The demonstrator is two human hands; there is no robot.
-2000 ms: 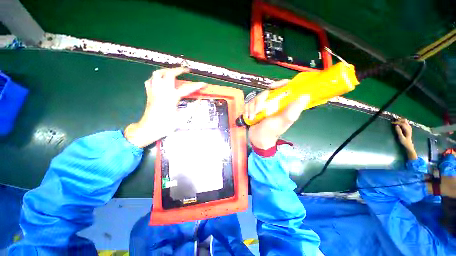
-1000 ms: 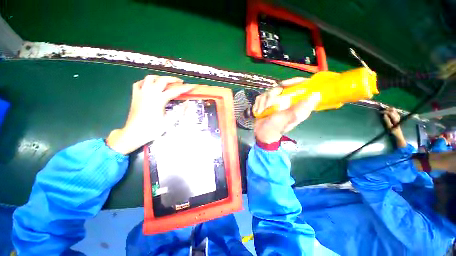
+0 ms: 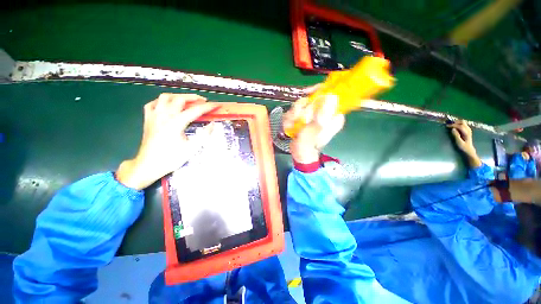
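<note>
An open tablet unit (image 3: pixel 255 208) lies in a red-orange holding fixture (image 3: pixel 271 178) at the bench's near edge. Its battery (image 3: pixel 219 184) is glaring white. My left hand (image 3: pixel 163 139) rests on the fixture's upper left edge, with fingers over the tablet's far end. My right hand (image 3: pixel 314 124) grips the yellow electric screwdriver (image 3: pixel 359 86), tilted, to the right of the fixture. The screwdriver's tip is hidden by the hand, near a round mesh-patterned screw dish (image 3: pixel 277 126). Screws are too small to tell.
A second tablet (image 3: pixel 341 48) in a red fixture (image 3: pixel 301 41) lies on the green belt (image 3: pixel 178 35) beyond the worn white rail (image 3: pixel 148 72). At right, another person's hand (image 3: pixel 464 139) rests by the rail. A blurred dark cord hangs beside the screwdriver.
The screwdriver has moved from the fixture's right edge to beside the dish, and its body has shifted left since the middle frame. The fixture and my left hand appear further left in view.
</note>
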